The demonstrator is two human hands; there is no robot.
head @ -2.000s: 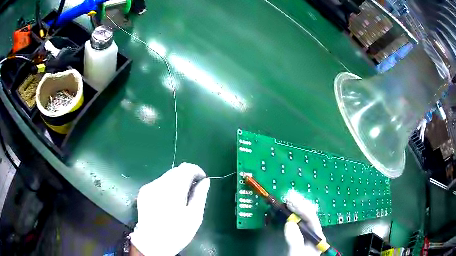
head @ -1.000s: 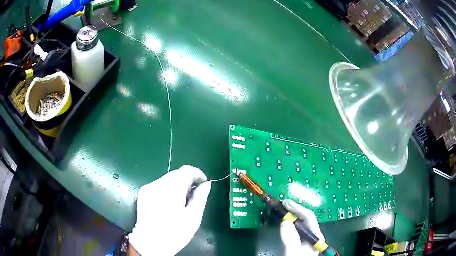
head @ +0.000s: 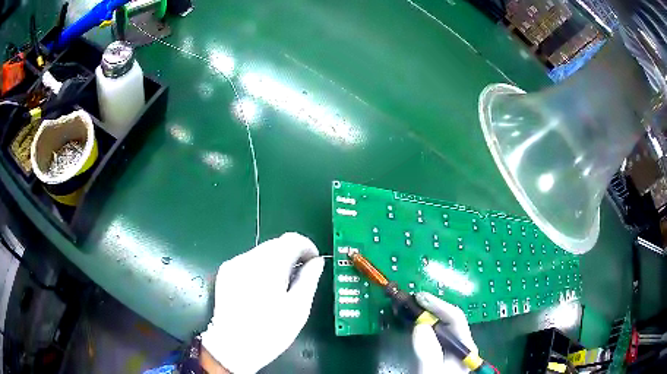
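A long green circuit board (head: pixel 468 256) lies on the green bench with its solder joints facing up. My left hand (head: pixel 267 299), in a white glove, pinches thin solder wire (head: pixel 255 175) left of the board; a short end reaches the board's left edge. My right hand (head: pixel 442 332), in a white glove, grips a soldering iron (head: pixel 402 301). The iron's copper-brown tip is at the slot-shaped pads near the board's left edge. The exact contact of tip, wire and pad is too small to tell.
A black tray (head: pixel 139 135) at left holds a white bottle (head: pixel 121 91) and a cream-and-yellow dross cup (head: pixel 64 157). A green-edged solder reel (head: pixel 146 9) and blue tool (head: pixel 88 23) are behind. A clear extraction funnel (head: pixel 537 172) overhangs the board's right part. A black box (head: pixel 547 350) sits lower right.
My left hand has moved right, closer to the board, and the free wire end between glove and board is shorter. The view has shifted slightly. The iron stays near the same pads.
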